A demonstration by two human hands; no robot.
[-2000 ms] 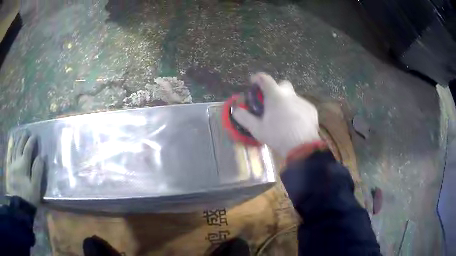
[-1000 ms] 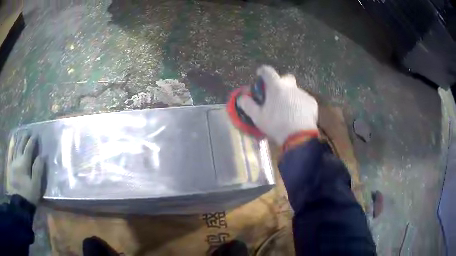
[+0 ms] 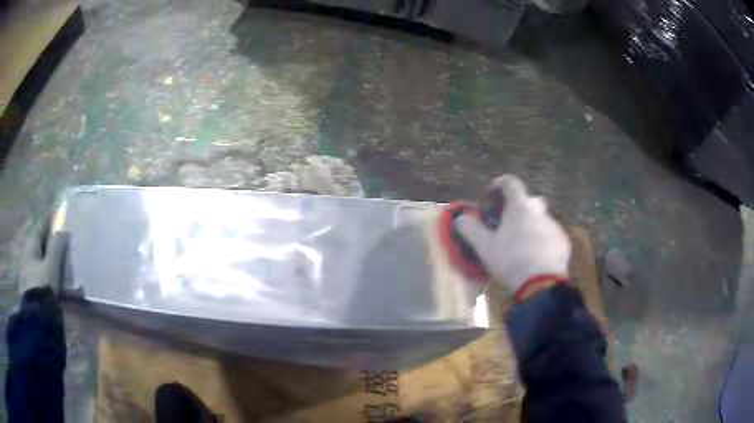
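The silver metal housing (image 3: 273, 256) lies on a brown cardboard mat (image 3: 306, 388) with its long face up, shiny with bright streaks. My right hand (image 3: 525, 244), in an off-white glove with a red cuff edge, grips the disc sander (image 3: 467, 240) from above. The sander has a dark body and red rim and is tilted at the housing's right end; exact contact is unclear. My left hand (image 3: 48, 263), gloved, rests at the housing's left end, its fingers partly hidden and blurred.
Worn green-grey floor (image 3: 397, 107) lies beyond the housing. A dark wrapped stack (image 3: 653, 91) stands upper right, and dark objects line the top edge. A cardboard-coloured surface (image 3: 33, 41) shows upper left. A dark-red piece (image 3: 631, 382) lies lower right. A dark shoe (image 3: 182, 405) shows below.
The view has shifted, so the housing appears lower and further right. My right hand and the sander are now at the housing's right end. My left hand has moved to the left edge.
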